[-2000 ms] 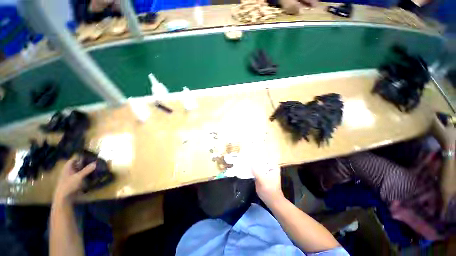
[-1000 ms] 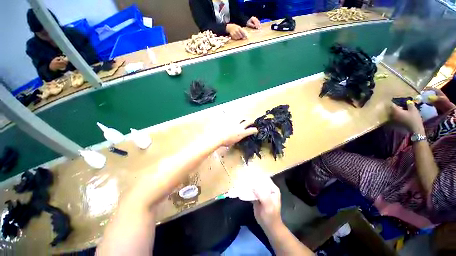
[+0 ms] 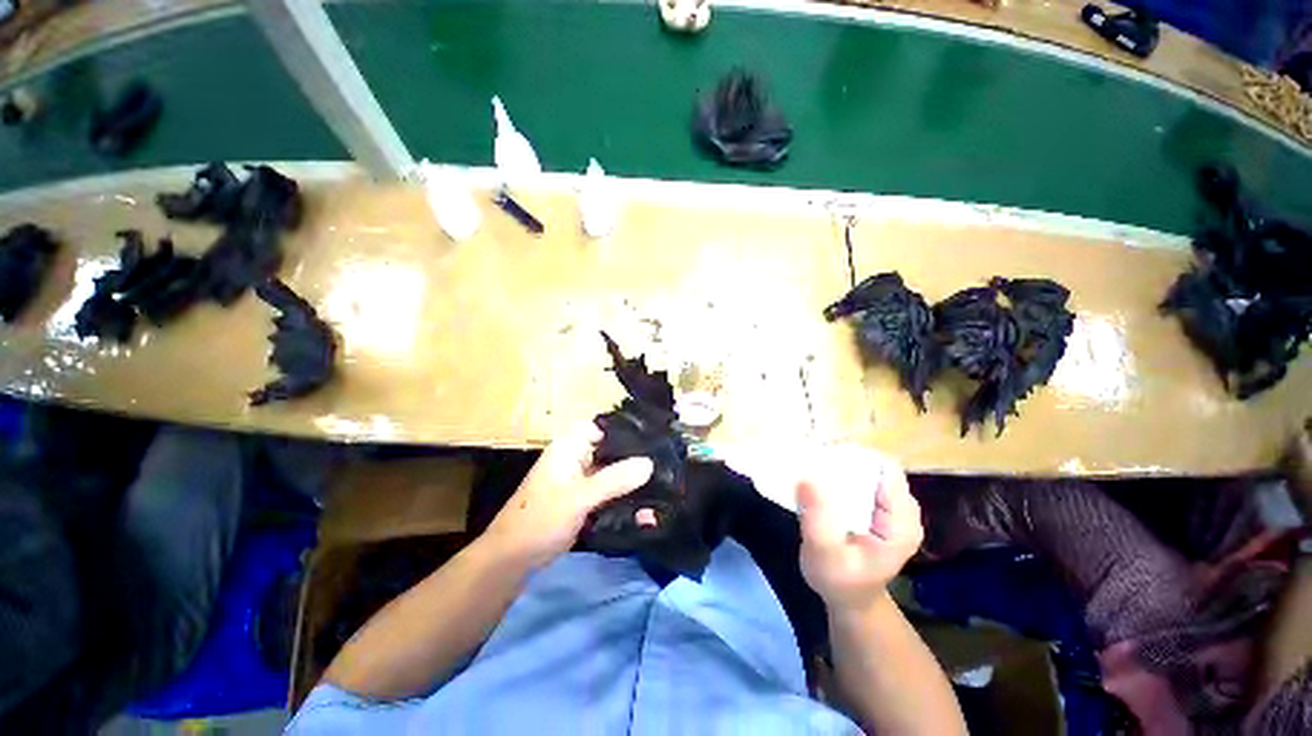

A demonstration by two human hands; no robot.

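My left hand (image 3: 564, 496) holds a black jagged part (image 3: 638, 446) over the bench's front edge, its pointed tips up and its lower part hanging over my lap. A fingertip shows through or beside its lower part. My right hand (image 3: 859, 532) holds a white glue bottle (image 3: 806, 472), overexposed, with its greenish nozzle tip pointing left, close to the black part. Whether the tip touches the part I cannot tell. A small whitish round dish (image 3: 698, 413) sits on the bench just behind the part.
Black parts lie right (image 3: 983, 334) and left (image 3: 298, 345) on the tan bench (image 3: 475, 345). White bottles (image 3: 514, 148) and a short dark stick (image 3: 520, 212) stand or lie at its back. A black part (image 3: 741, 121) lies on the green conveyor (image 3: 604, 86). A neighbour's legs (image 3: 1094, 554) are at the right.
My left hand has come back from the black parts on the right and now holds one in front of me. The right hand still holds the bottle, its tip now by that part.
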